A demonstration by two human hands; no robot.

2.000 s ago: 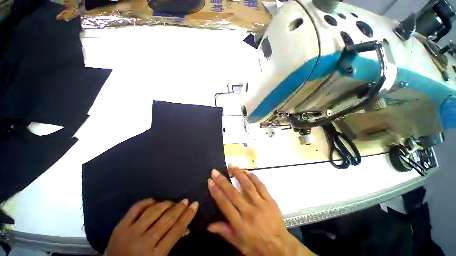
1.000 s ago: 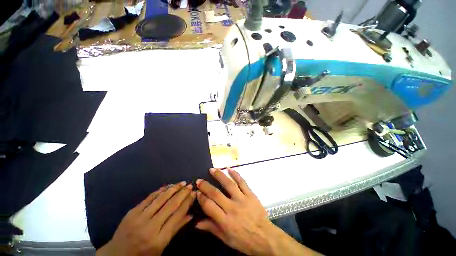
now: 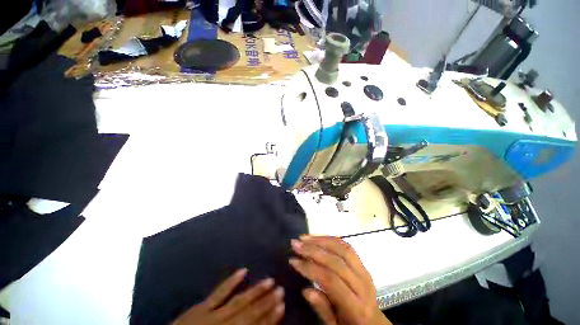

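A dark fabric panel (image 3: pixel 210 254) lies on the white table in front of me. Its upper right part is rumpled and reaches the left end of the sewing machine (image 3: pixel 356 146), close to the presser foot area (image 3: pixel 340 200). My left hand (image 3: pixel 238 301) lies on the panel near the bottom edge, fingers spread a little, partly cut off by the picture's rim. My right hand (image 3: pixel 337 276) rests on the panel's right edge, fingertips on the cloth. Whether the fingers pinch the cloth cannot be seen.
More dark cut pieces (image 3: pixel 44 146) lie at the left. Black scissors (image 3: pixel 407 212) lie under the machine arm, with a tool tray (image 3: pixel 502 212) at its right. Behind are cardboard (image 3: pixel 273 60) and a dark round disc (image 3: pixel 207 55). Dark cloth (image 3: pixel 470 308) hangs below the table edge.
The panel has moved right towards the needle area, and its upper right part, flat before, is now rumpled. Both hands have shifted right and down in the picture. The view has also shifted.
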